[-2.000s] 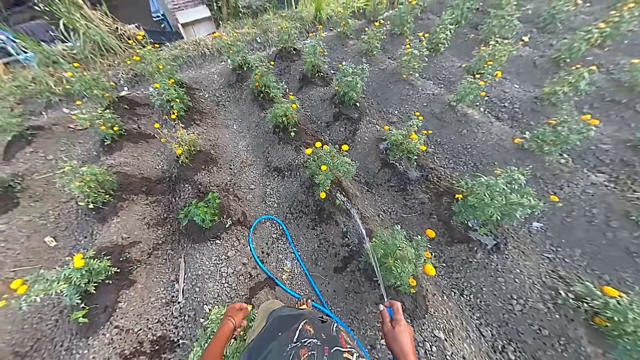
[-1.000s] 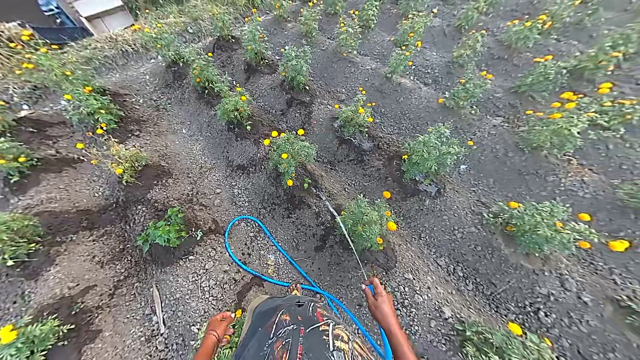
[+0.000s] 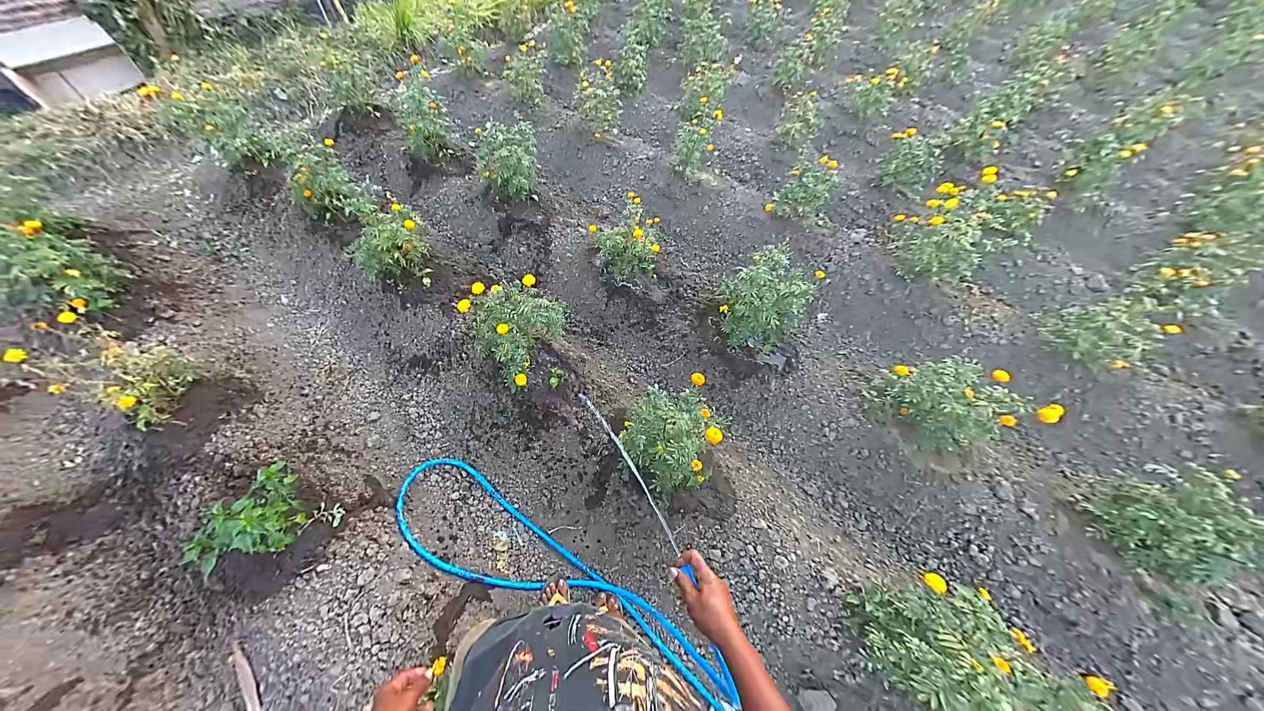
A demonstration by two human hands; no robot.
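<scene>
My right hand (image 3: 707,598), low and right of centre, grips the end of a blue hose (image 3: 513,581). A thin stream of water (image 3: 630,462) leaves the hose end and runs up and left, passing close beside a marigold plant (image 3: 664,441) with orange blooms. The stream meets the soil near the foot of another marigold plant (image 3: 515,326) with yellow blooms. From my hand the hose runs down beside my body and lies in a loop on the ground. My left hand (image 3: 403,689) hangs at the bottom edge, partly cut off, next to a yellow flower; whether it holds anything is unclear.
Rows of marigold plants (image 3: 766,299) grow across dark, gravelly soil. A leafy green plant (image 3: 249,518) stands to the left, with a piece of wood (image 3: 244,677) below it. My feet (image 3: 555,592) are beside the hose loop. A pale block-like structure (image 3: 69,59) is at the top left.
The water stream stays beside the same marigold plant, and my right hand keeps hold of the hose. My left hand has dropped lower, toward the bottom edge of the view.
</scene>
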